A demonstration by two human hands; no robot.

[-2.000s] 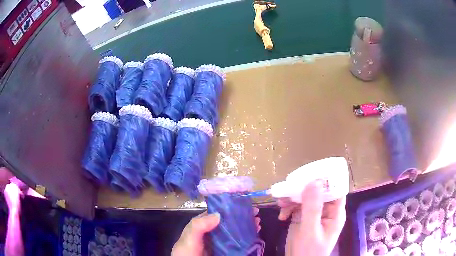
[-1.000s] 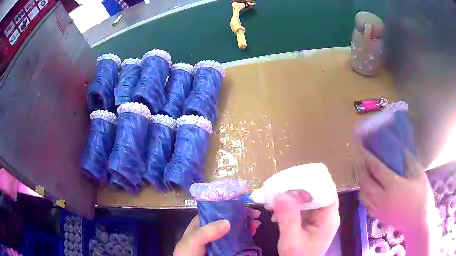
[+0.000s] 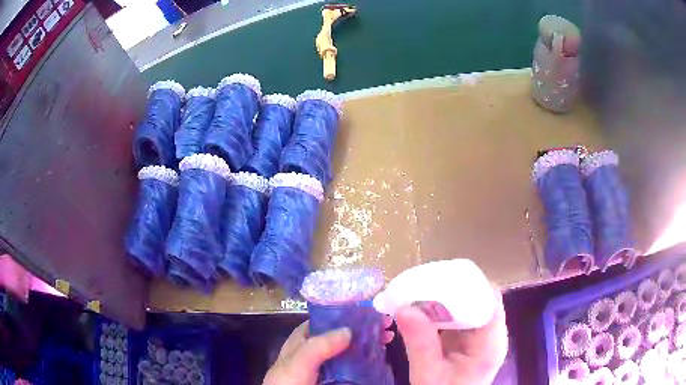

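Note:
My left hand (image 3: 308, 357) holds a blue tubular piece (image 3: 350, 338) upright over the bench's front edge, its white scalloped rim (image 3: 342, 286) on top. My right hand (image 3: 459, 353) grips a white glue bottle (image 3: 444, 292), tilted with its tip at the right side of the piece, just below the rim. The tip itself is mostly hidden. Several blue pieces with white rims lie in two rows (image 3: 197, 218) at the left of the bench. Two more blue pieces (image 3: 564, 214) lie side by side at the right.
A tan cardboard bench cover (image 3: 451, 180) has a shiny dried glue patch. A speckled cup (image 3: 555, 68) stands right rear. A yellow-orange piece (image 3: 326, 45) lies on the green belt (image 3: 444, 37). A scuffed grey panel (image 3: 68, 150) borders the left. Crates of pale rings (image 3: 624, 323) sit below.
A second blue piece now lies at the right, where another person's hand held it a second ago; that hand is gone. The pink-red item there is mostly covered. The yellow-orange piece has moved left.

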